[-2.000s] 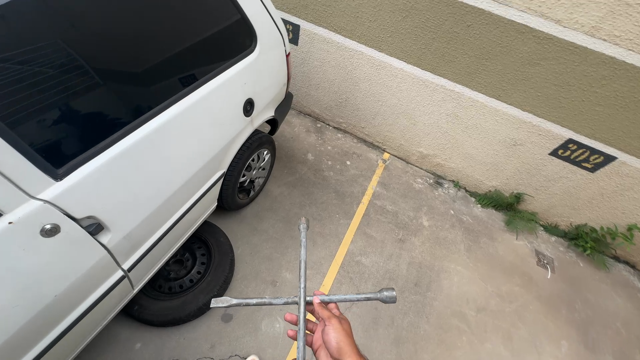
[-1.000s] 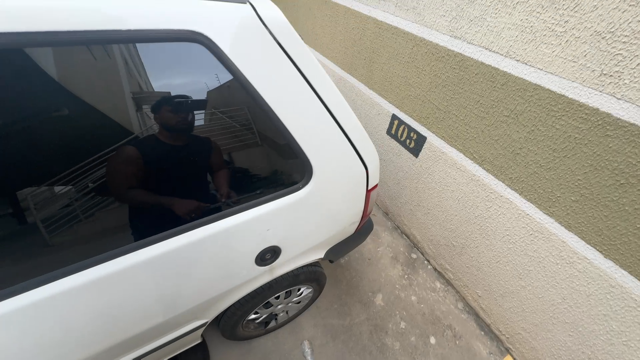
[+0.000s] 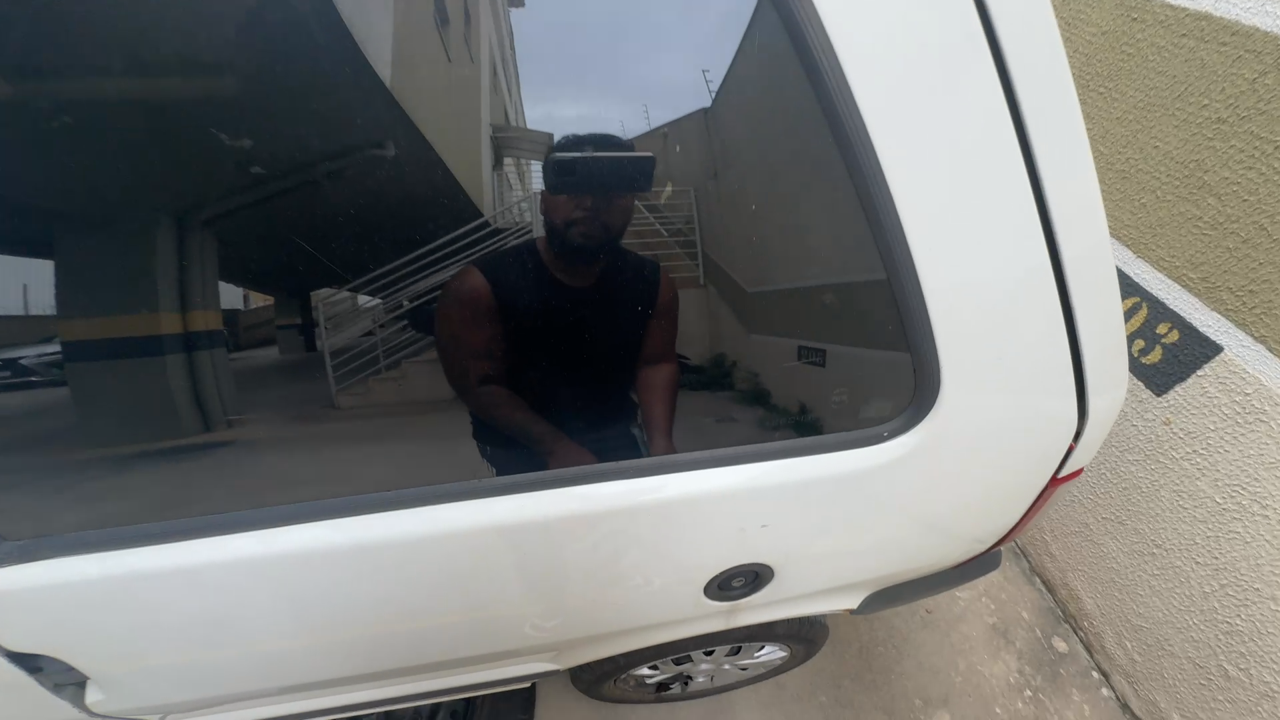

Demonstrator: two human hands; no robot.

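Note:
Neither my left hand nor my right hand is directly in the frame. A white car's rear side panel [image 3: 400, 580] fills most of the view. Its dark side window [image 3: 380, 420] reflects a person in a black sleeveless top with a device on the head, arms lowered; what the hands hold is cut off in the reflection. Below the round black fuel cap [image 3: 739, 582] is the rear wheel [image 3: 715, 662] with its silver hubcap. At the bottom edge, part of a dark object [image 3: 460, 706] shows beside the car. The cross-shaped lug wrench is out of view.
A textured wall [image 3: 1180, 510] with a painted number plate [image 3: 1165, 330] stands behind the car on the right. The rear bumper [image 3: 930, 585] sits close to it. Concrete floor [image 3: 920, 660] shows between the wheel and the wall.
The view has swung up and closer to the car's rear window. Two seconds ago a hand held the cross-shaped lug wrench, above the floor near a loose tyre; both have left the view.

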